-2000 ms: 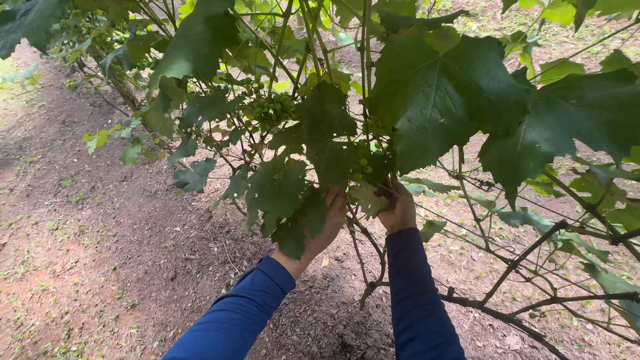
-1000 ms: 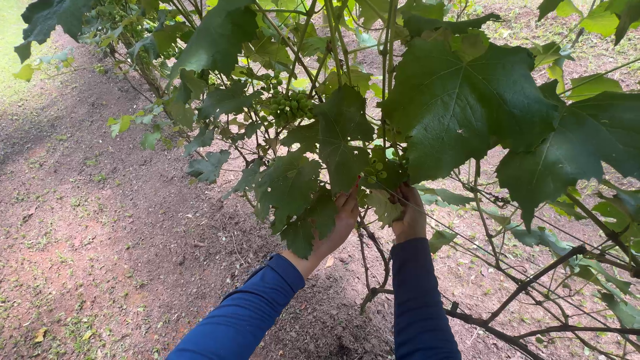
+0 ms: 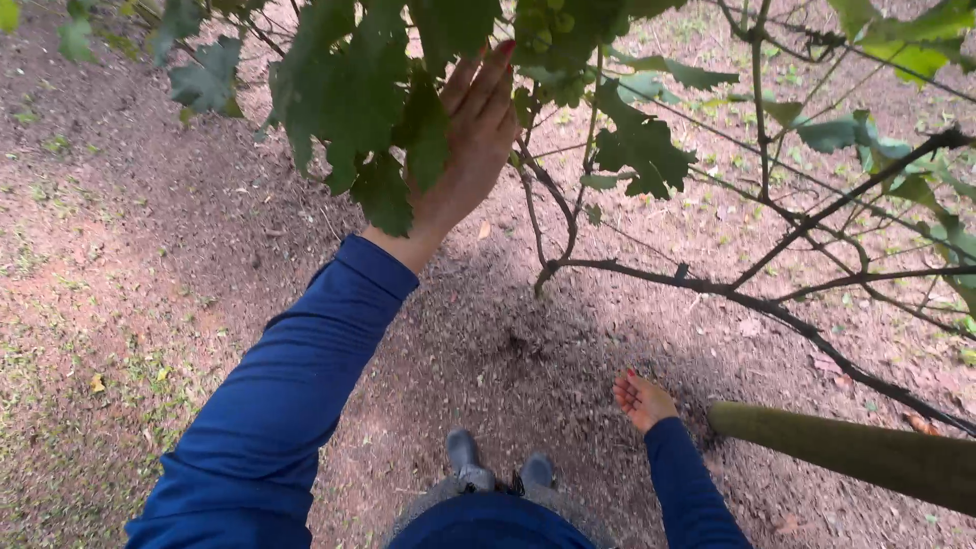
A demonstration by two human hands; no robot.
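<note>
My left hand (image 3: 476, 145) is raised among the vine leaves at the top centre, its fingers extended and partly hidden behind lobed grape leaves (image 3: 343, 91). Just right of its fingertips hangs a bunch of green grapes (image 3: 545, 30), shaded and partly cut off by the top edge; whether the fingers touch it cannot be told. Low on the right, my right hand (image 3: 644, 400) hangs over the soil with its fingers curled and nothing visible in it. A ragged grape leaf (image 3: 644, 145) hangs right of the bunch.
A bare woody vine branch (image 3: 686, 282) runs from the centre to the lower right, with thinner canes above it. A thick wooden post (image 3: 839, 454) slants in at the lower right. My boots (image 3: 462, 450) stand on bare soil with sparse grass.
My right hand has left the leaves beside the grapes and come down low on the right. The left hand remains up among the leaves. The view has tipped strongly downward.
</note>
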